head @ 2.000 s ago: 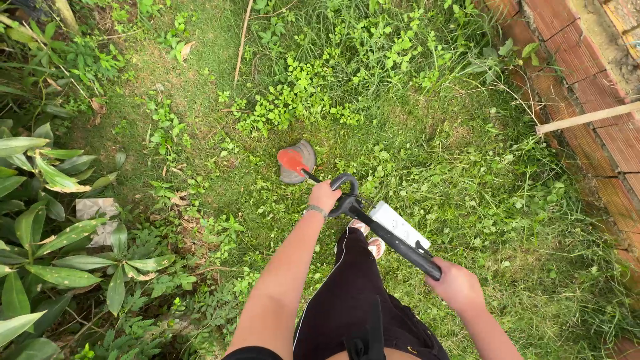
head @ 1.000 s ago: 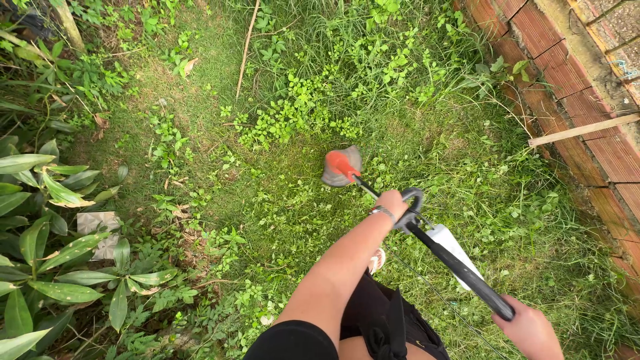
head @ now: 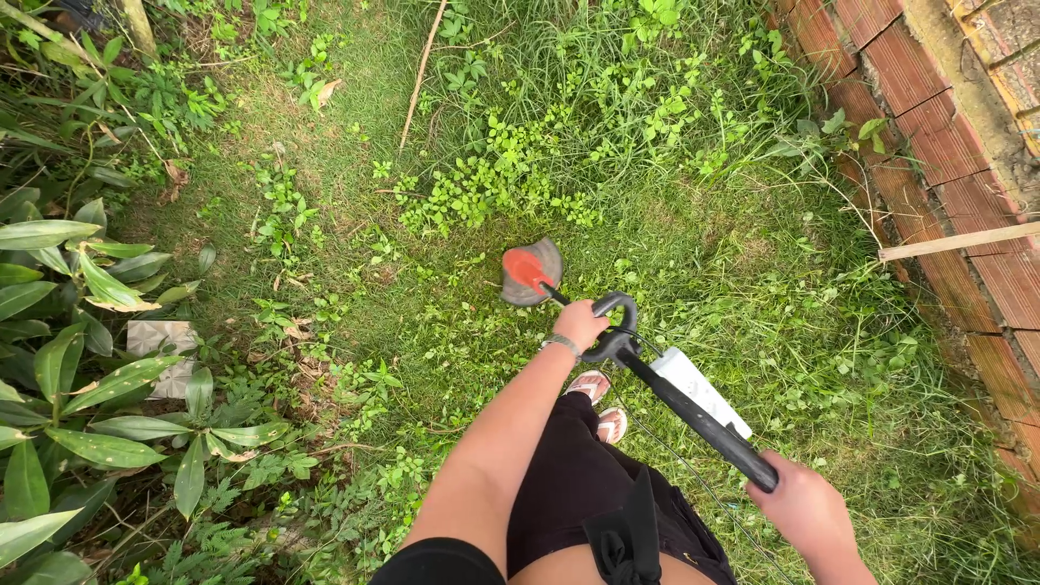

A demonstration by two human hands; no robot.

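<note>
An electric string trimmer (head: 691, 410) runs diagonally in front of my body, its orange head with a grey guard (head: 533, 272) low over the grass. My left hand (head: 582, 325) is closed around the black loop handle beside the shaft. At the shaft's rear end, my right hand (head: 800, 496) grips the black handle; its trigger is hidden from view. A white power strip (head: 700, 392) hangs against the shaft between the two hands, with a thin dark cord trailing down past my legs. The cutting line under the guard cannot be seen.
Leafy weeds (head: 520, 162) and taller grass stand beyond the trimmer head. A stick (head: 422, 77) lies at the top. Broad-leaved plants (head: 106, 366) and a pale tile (head: 162, 353) are on the left. On the right runs a brick wall (head: 951, 146) with a wooden strip (head: 963, 241) against it.
The trimmer head swung right between the two earlier frames, then came partway back left. Both hands moved with it and kept their hold.
</note>
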